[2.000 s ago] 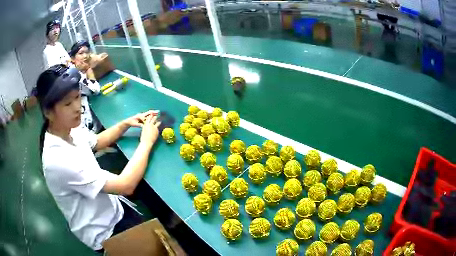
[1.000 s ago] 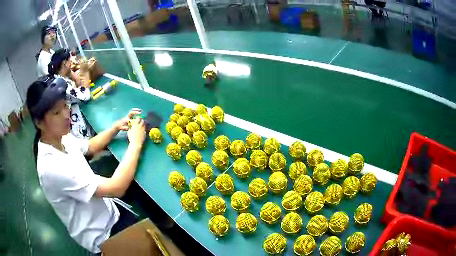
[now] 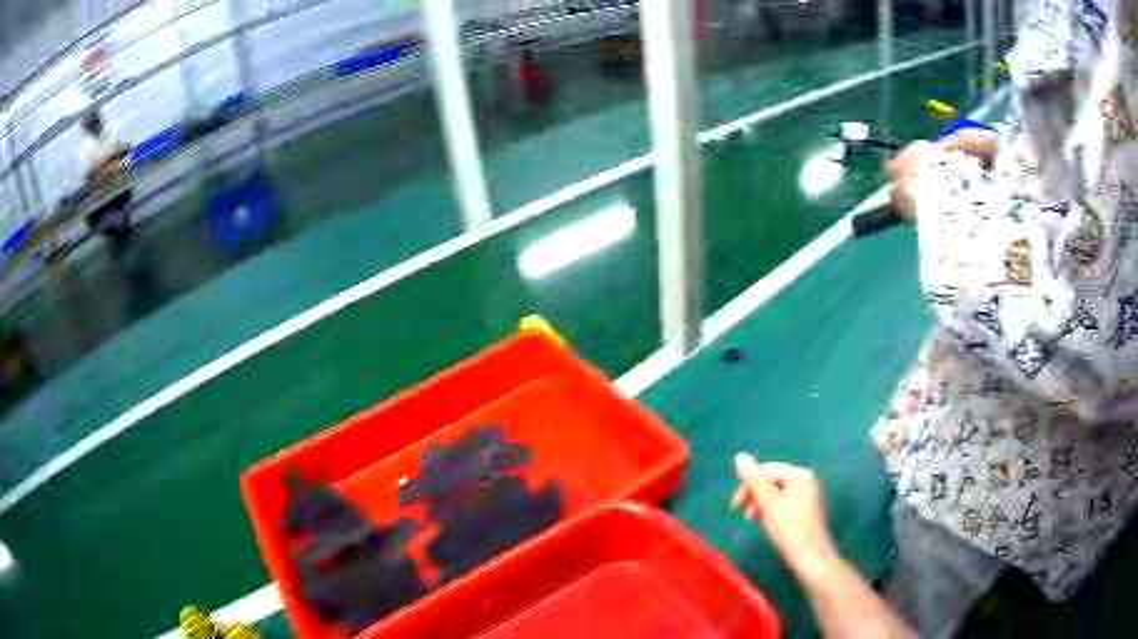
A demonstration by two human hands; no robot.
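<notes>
A red tray (image 3: 464, 402) stands on the green bench with flat, matte black foam pieces (image 3: 481, 499) in two overlapping piles. A red basket (image 3: 661, 537) is in front of it, cut off by the bottom edge; its mesh-like floor shows. My right hand (image 3: 784, 502) is over the bench to the right of the basket, fingers curled and blurred; no object can be made out in it. My left hand is not in view. Part of some gold heads (image 3: 215, 624) shows at the bottom left edge.
A person in a patterned top (image 3: 1023, 287) is at the right, hands over the bench, near a dark object (image 3: 877, 220). A white post (image 3: 674, 175) rises behind the tray. A small dark disc (image 3: 733, 356) lies on the bench. A yellow piece (image 3: 539, 328) shows behind the tray.
The view has swung right. The rows of gold heads and the workers at left are out of view. The tray and basket sit nearer the middle, and my right hand now shows.
</notes>
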